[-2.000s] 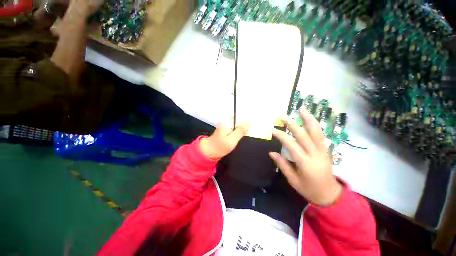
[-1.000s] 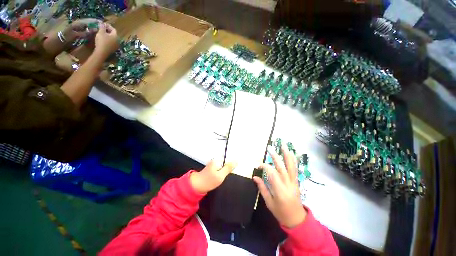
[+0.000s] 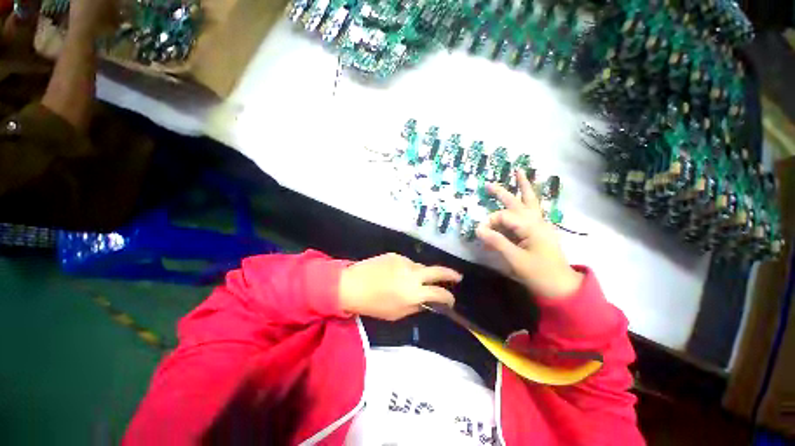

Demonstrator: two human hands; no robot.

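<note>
A green circuit board panel (image 3: 449,179) with rows of small dark and silver parts lies on the white-covered bench in front of me. My right hand (image 3: 527,239) is over the panel's right part, fingers bent and partly spread; whether a small piece is at its fingertips cannot be seen. My left hand (image 3: 401,287) is near my body, below the bench edge, and holds the adhesive pad sheet (image 3: 540,369) by one end. The sheet is curved, seen nearly edge-on, with yellow and dark faces, and reaches under my right forearm.
Stacked circuit board panels (image 3: 689,131) stand at the right, with more along the bench's far side (image 3: 514,30). A brown cardboard box (image 3: 228,43) is at the upper left beside another person's arm (image 3: 74,65). A blue stool (image 3: 174,244) stands on the green floor.
The sheet has moved off the bench down towards my body and turned nearly edge-on, uncovering the panel. My right hand has moved from beside the sheet onto the panel.
</note>
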